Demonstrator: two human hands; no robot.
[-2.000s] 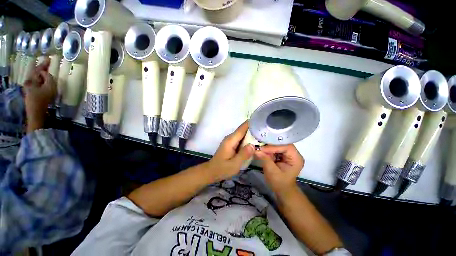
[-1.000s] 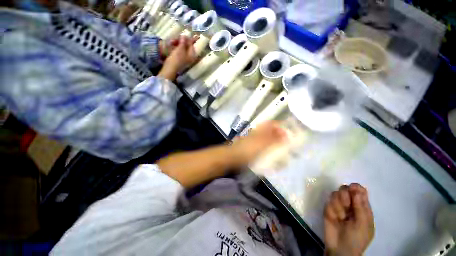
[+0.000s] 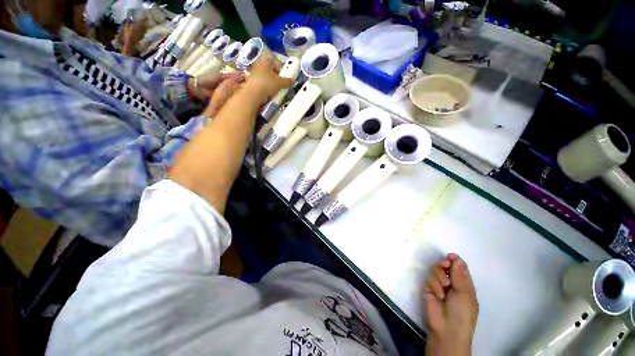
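Observation:
My left hand (image 3: 264, 80) reaches to the far left, its fingers around the handle of a cream hair dryer (image 3: 288, 68) in the row; the hand hides part of the grip. My right hand (image 3: 452, 299) is curled over the white bench, and a tiny dark piece shows between its fingers, too small to name. Three cream dryers with silver-grey end rings lie side by side, the nearest one (image 3: 407, 144) right of the others.
A person in a plaid shirt (image 3: 104, 139) works at the left. Behind the bench (image 3: 390, 240) are a cream parts bowl (image 3: 438, 97), a blue tray (image 3: 379, 75) and printed boxes (image 3: 536, 188). More dryers (image 3: 613, 286) lie at lower right.
The dryer I held has been set down at the right end of the left row and let go. My left hand has moved far left onto another dryer. My right hand stays curled; the view has turned left.

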